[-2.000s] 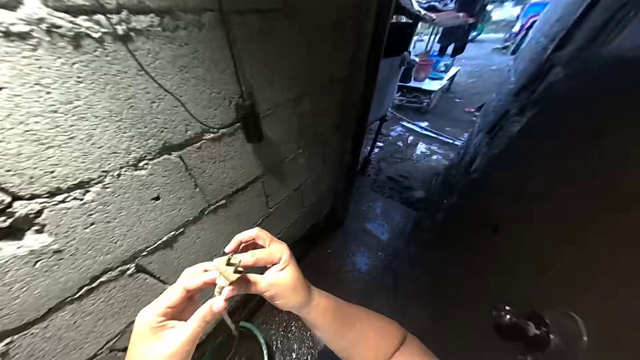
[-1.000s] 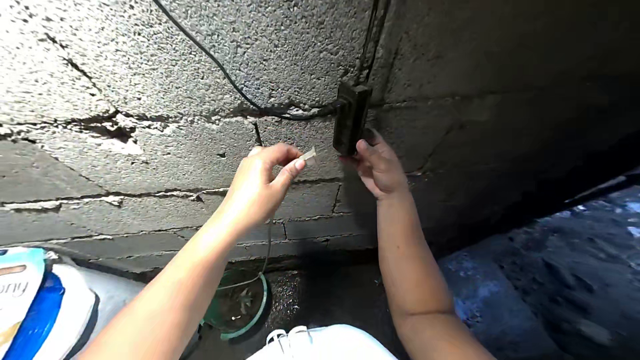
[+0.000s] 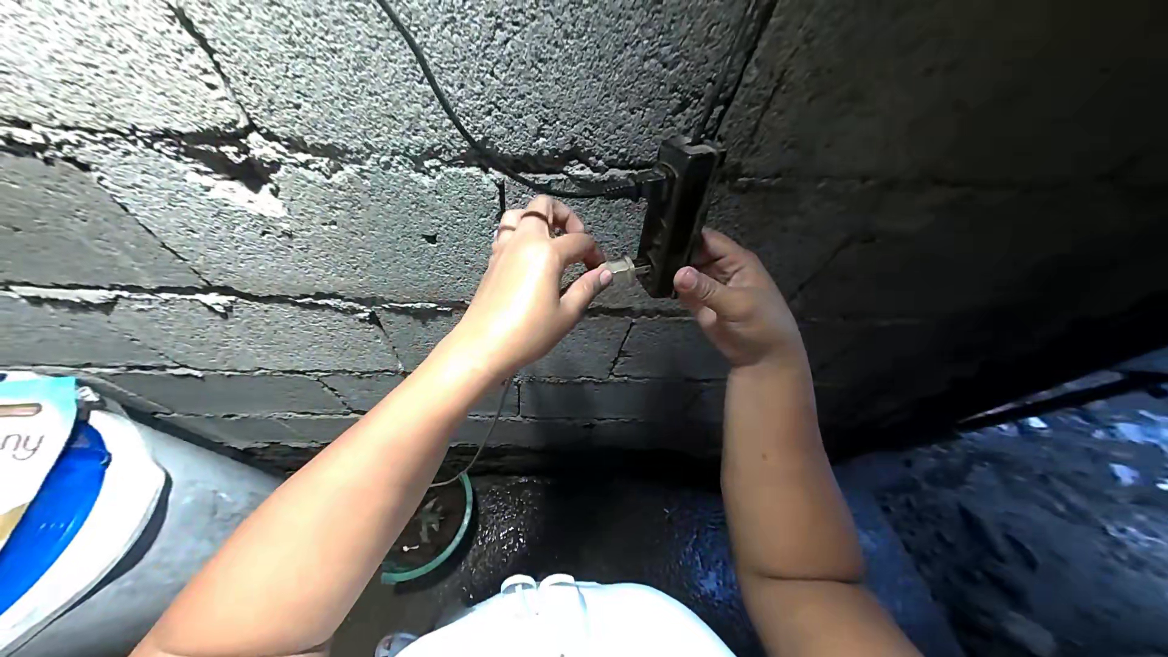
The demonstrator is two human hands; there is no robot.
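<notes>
Between its thumb and fingers, my left hand (image 3: 547, 274) pinches a pale electrical plug (image 3: 620, 268). The plug's prongs point right and meet the left face of a black power strip (image 3: 675, 219) on the block wall; how deep they sit cannot be told. My right hand (image 3: 735, 292) grips the strip's lower end, thumb in front and fingers partly hidden behind it. Another black plug (image 3: 639, 185) sits in the strip's upper left side, its dark cord (image 3: 438, 91) running up the wall. A thin cord (image 3: 497, 420) hangs below my left hand.
A rough concrete block wall (image 3: 301, 246) fills the view ahead. At lower left is a grey drum (image 3: 205, 502) with a blue item and a printed packet on top. A green-rimmed tub (image 3: 468, 520) stands on the wet floor, with dark, littered ground (image 3: 1049, 520) at right.
The view has swung toward the wall. Two seconds ago both hands were at the plug away from the strip; my right hand now holds the strip, and my left hand has brought the plug against it.
</notes>
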